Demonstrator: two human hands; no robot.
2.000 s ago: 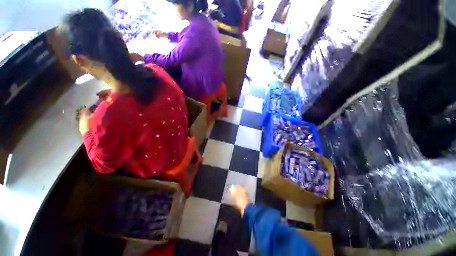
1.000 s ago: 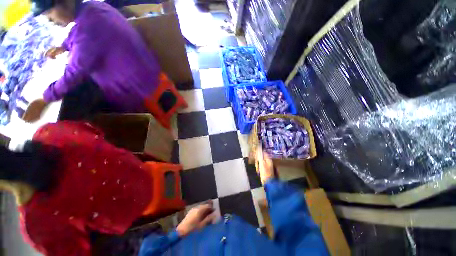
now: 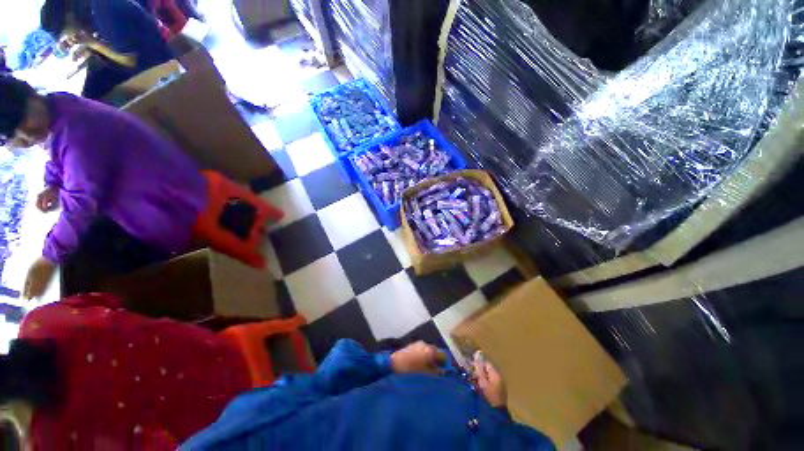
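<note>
My left hand [image 3: 418,357] is small in the picture, low at the centre in front of my blue jacket, with its fingers curled. My right hand [image 3: 489,380] is just right of it, beside the near edge of a flat-topped brown carton [image 3: 542,361]. Something small and pale shows at its fingertips, too blurred to name. I cannot tell whether either hand holds anything. An open carton [image 3: 429,261] full of small purple-blue packed items [image 3: 454,211] stands on the floor beyond my hands, and neither hand touches it.
Blue crates [image 3: 388,214] of small items stand behind the open carton. Film-wrapped dark goods [image 3: 564,167] line the right. On the left are people in red [image 3: 132,374], purple [image 3: 123,181] and dark clothes, orange stools [image 3: 231,220] and open cartons [image 3: 242,286]. The floor is checkered [image 3: 357,255].
My view has swung right. My right hand has left the open carton's near edge and come back close to my body. My left hand is now beside it. The flat-topped carton shows more fully.
</note>
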